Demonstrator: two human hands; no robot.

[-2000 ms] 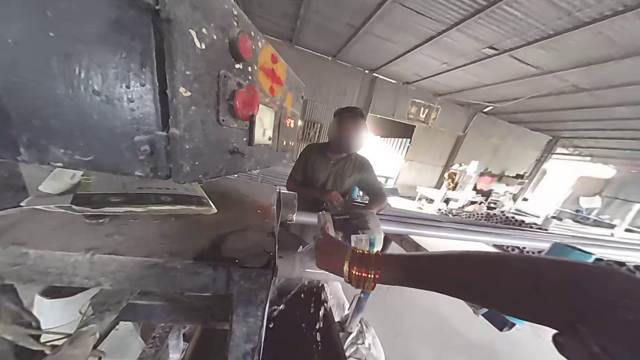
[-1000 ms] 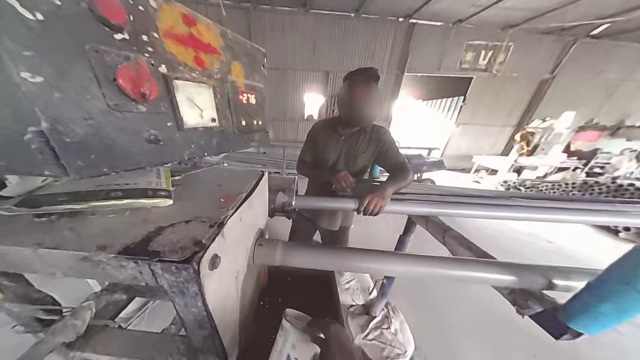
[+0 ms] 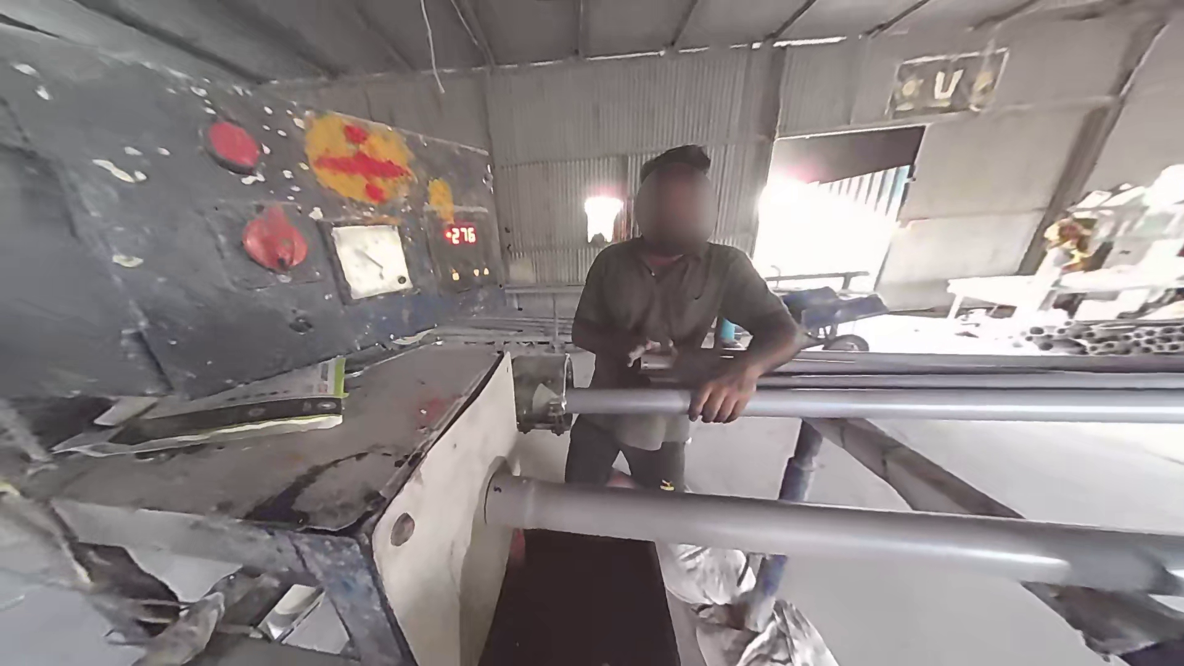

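Neither of my hands shows in the head view now. A thick grey plastic pipe (image 3: pixel 786 527) runs from the pale end plate (image 3: pixel 435 518) of a metal machine out to the right edge. Behind it, a second grey pipe (image 3: pixel 879 404) has its left end at a round metal fitting (image 3: pixel 542 393). A co-worker (image 3: pixel 680 305) stands behind this pipe with one hand resting on it; the other hand is near the waist. A control panel (image 3: pixel 213 250) with red knobs, a dial gauge (image 3: pixel 372 261) and a lit red display (image 3: pixel 460 235) is at the left.
Printed packets (image 3: pixel 250 407) lie on the machine's top. Below the near pipe is a dark trough (image 3: pixel 583 601), with pale sacks (image 3: pixel 786 634) beside it. Slanted metal supports (image 3: pixel 916 472) stand under the pipes. A wheelbarrow (image 3: pixel 832 310) and stacked pipes (image 3: pixel 1110 338) are farther back.
Two seconds ago a hand with bangles was at the near pipe's end by the machine; it is out of view now. The co-worker's hand has come to rest on the far pipe. The view has swung.
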